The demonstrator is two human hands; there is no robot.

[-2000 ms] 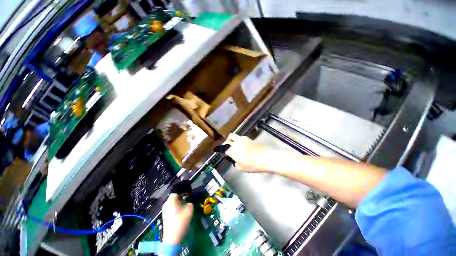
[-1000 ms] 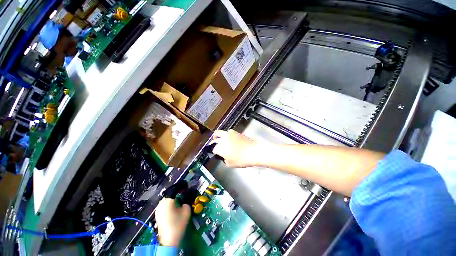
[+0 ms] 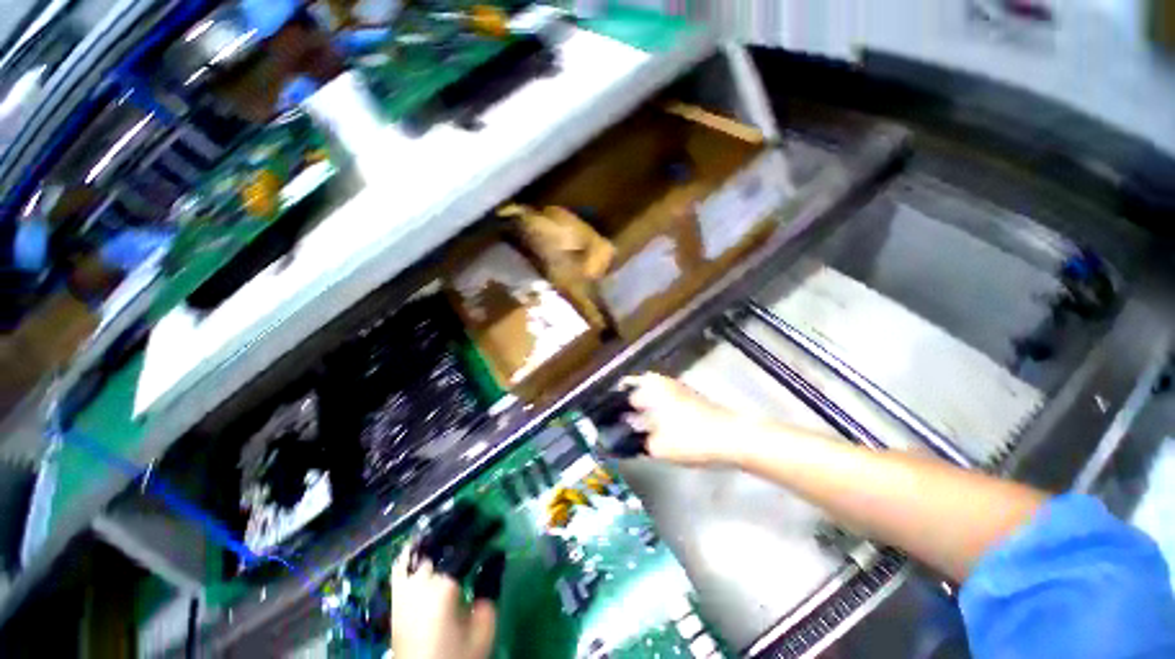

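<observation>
The green circuit board (image 3: pixel 606 566) lies on the conveyor at the lower middle, with an orange-yellow cluster and white parts on it. My right hand (image 3: pixel 664 418) is at the board's far right corner, its fingers around black cylindrical capacitors (image 3: pixel 616 422). My left hand (image 3: pixel 438 605) is over the board's left part, cut off by the lower edge, and holds several black capacitors (image 3: pixel 460 547). The frame is blurred, so the exact number in each hand cannot be told.
Behind the board stand the black bin of small black parts (image 3: pixel 419 399), the bin of white connectors (image 3: pixel 286 470) and open cartons (image 3: pixel 670 258). Other boards (image 3: pixel 245 213) lie on the upper shelf. Metal rails (image 3: pixel 825 386) cross the conveyor at right. A blue cord (image 3: pixel 155 483) hangs at left.
The whole view has shifted and tilted. My hands stay near the board with black capacitors; my left hand appears lower in the picture and its wrist strap is out of view.
</observation>
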